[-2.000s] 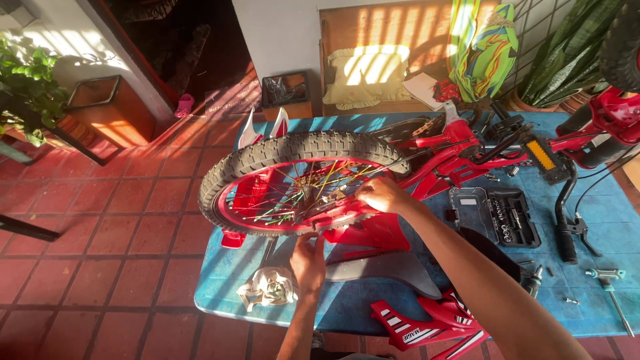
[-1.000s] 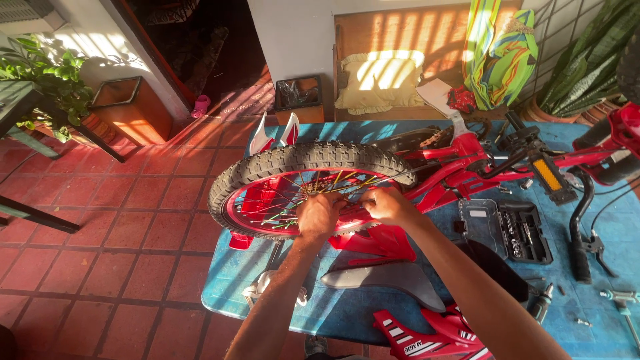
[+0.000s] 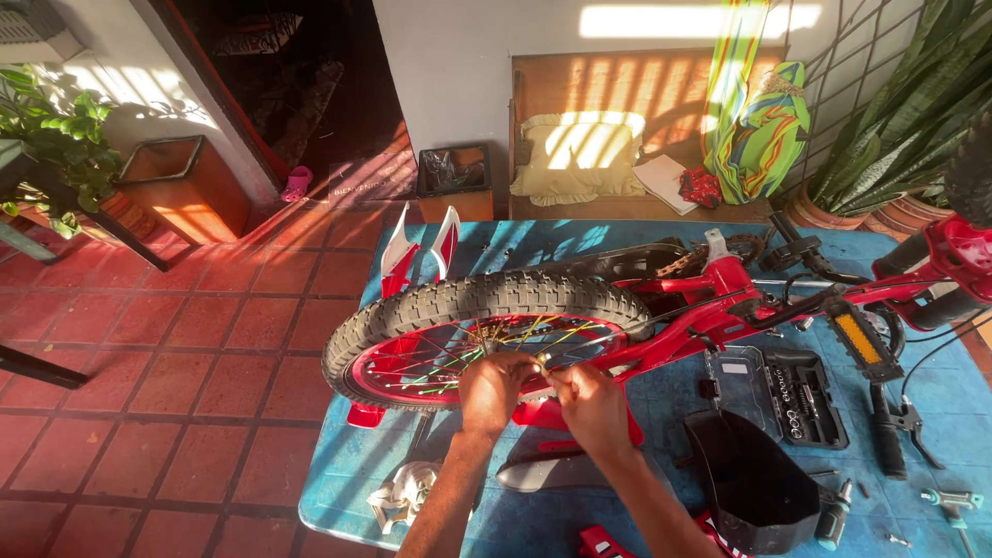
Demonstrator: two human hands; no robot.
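A bicycle wheel with a knobby black tire [image 3: 496, 298] and red rim lies tilted on the blue table, joined to a red bicycle frame [image 3: 697, 310]. Yellow, green and red spokes show inside the rim. My left hand [image 3: 496, 387] and my right hand [image 3: 589, 399] meet over the near side of the wheel, close to the hub. Between their fingertips is a small brass-coloured part [image 3: 542, 359], pinched by my right hand; its exact kind is unclear. The left fingers are bent beside it, and what they hold is hidden.
An open socket set case [image 3: 806, 399], a black plastic cover [image 3: 752, 480], a screwdriver [image 3: 835, 515] and a T-handle tool [image 3: 952, 500] lie at right. A crumpled cloth [image 3: 407, 492] is at the near left, a bicycle saddle-like grey piece [image 3: 542, 474] below the wheel. The table edge is at left.
Two seconds ago my left hand was below the rim and my right hand above it, farther apart. Now both are together near the hub, with the brass-coloured part visible between them.
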